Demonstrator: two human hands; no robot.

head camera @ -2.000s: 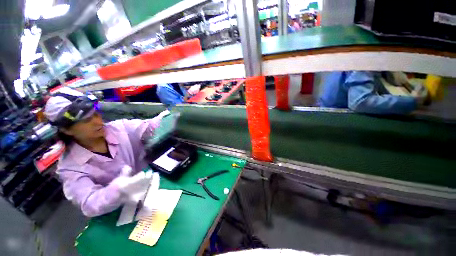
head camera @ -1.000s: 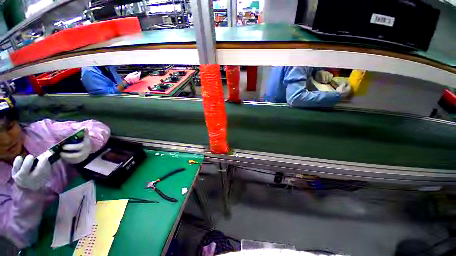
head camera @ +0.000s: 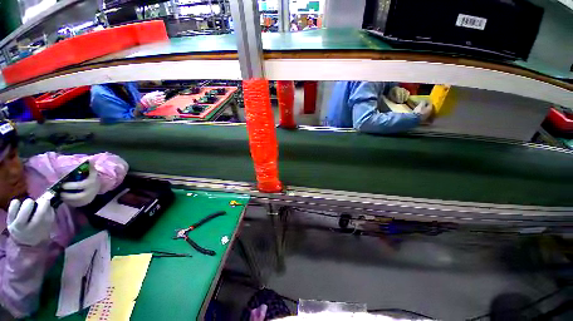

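Neither of my hands shows clearly; a blurred white shape is cut off at the bottom edge, and I cannot tell what it is. Nearest in front is a green-matted bench [head camera: 182, 285]. On it lie open-handled side cutters [head camera: 200, 233], dark tweezers [head camera: 171, 254], a yellow sheet with rows of dots [head camera: 129, 282] and a white paper form [head camera: 85, 266] with a dark thin tool on it. A black tray [head camera: 141, 210] holds white paper. A coworker in pink at the left holds a green circuit board [head camera: 68, 178] in white gloves near the face.
A green conveyor [head camera: 377, 163] runs behind the bench. A post wrapped in orange-red film [head camera: 261, 138] stands before it. A black tote [head camera: 458, 31] and red bins [head camera: 88, 50] are on the upper shelf. Two people in blue work beyond. Cables lie on the floor below.
The view has swung right, so the bench and coworker now sit further left. The coworker has brought the board close to the face and both gloved hands are on it.
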